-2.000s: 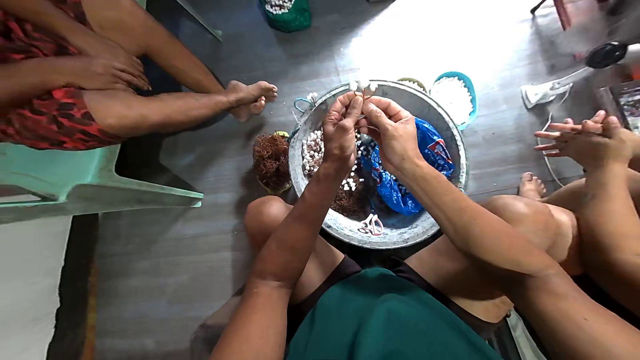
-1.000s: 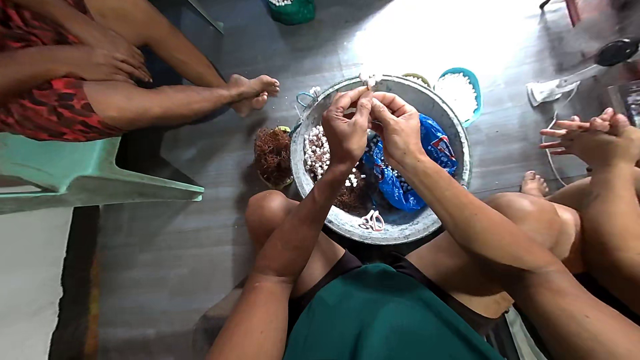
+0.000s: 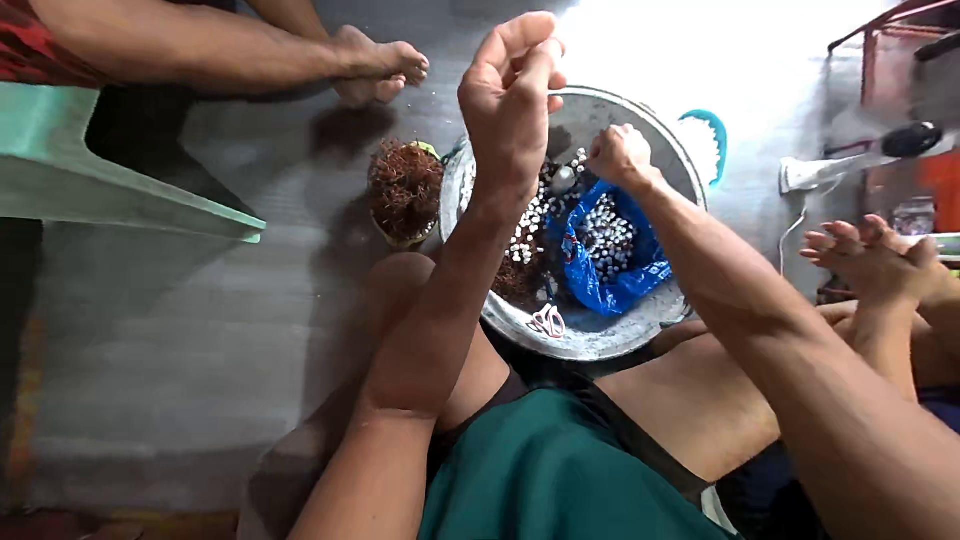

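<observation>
My left hand [image 3: 514, 90] is raised at the basin's far left rim, fingers curled and thumb near the index finger; anything between them is too small to tell. Over the basin's inside, my right hand [image 3: 621, 154] has its fingers curled in, their grip hidden. The round metal basin [image 3: 589, 351] holds loose small white pieces [image 3: 529, 229], brown stringy material [image 3: 516, 279] and a pale rounded thing [image 3: 562, 178]. Inside it on the right, an open blue plastic bag [image 3: 611, 300] contains more whitish pieces. Scissors with pink and white handles [image 3: 549, 321] lie near the basin's close edge.
A pot of reddish-brown stringy material [image 3: 405, 191] stands left of the basin. Beyond the right rim is a teal container [image 3: 721, 146] of white pieces. A green plastic chair [image 3: 112, 180] and a person's legs are at left; another person's hands [image 3: 874, 259] are at right.
My hands, together over the basin's far side before, are now apart, the left one up and the right one lower over the basin. The blue bag's contents now show. The view has shifted.
</observation>
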